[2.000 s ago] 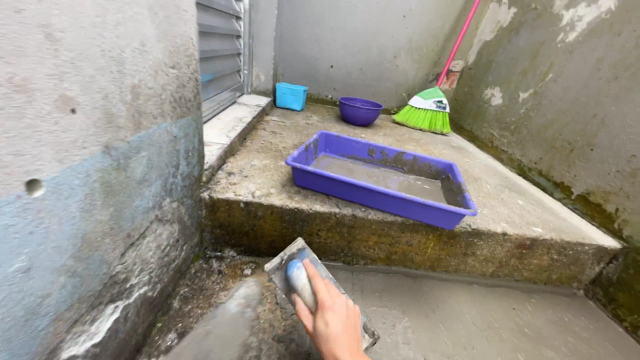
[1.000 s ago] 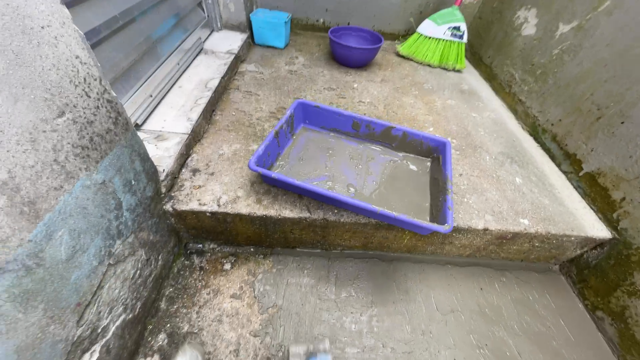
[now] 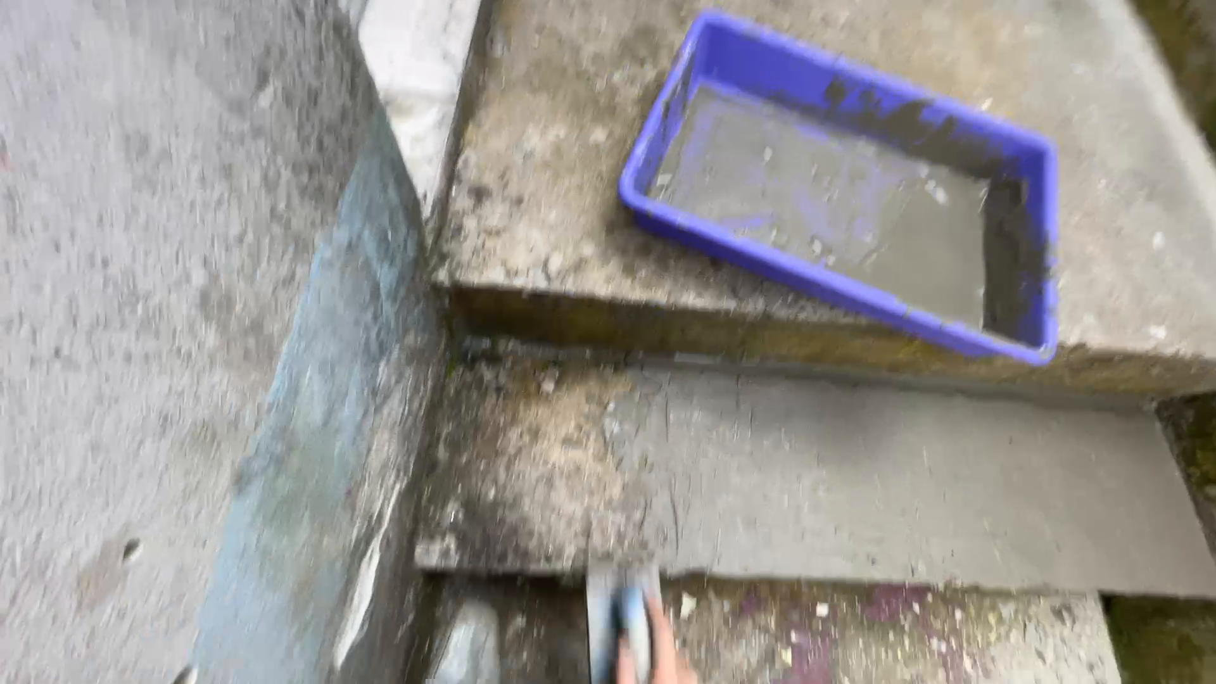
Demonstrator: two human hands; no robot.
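Observation:
At the bottom edge my right hand [image 3: 655,655] is closed around the handle of a plastering trowel [image 3: 600,608], blurred by motion. The trowel's far end meets the front edge of a concrete step [image 3: 532,475]. Smooth wet cement [image 3: 893,475] covers the middle and right of that step; its left end is rough and bare. On the step above, a purple plastic tray [image 3: 760,256] sits askew at the edge, with a thin layer of grey cement [image 3: 807,190] and smears on its walls. My left hand is not in the picture.
A rough wall [image 3: 190,285] with a faded blue band rises along the left. A pale sill [image 3: 418,57] adjoins the upper step. A lower step [image 3: 855,636] with purple stains runs along the bottom, and a blurred pale object [image 3: 470,646] is at lower left.
The view has tipped down and closer to the steps. My right hand with the trowel, on the middle step two seconds ago, is now lower, at that step's front edge.

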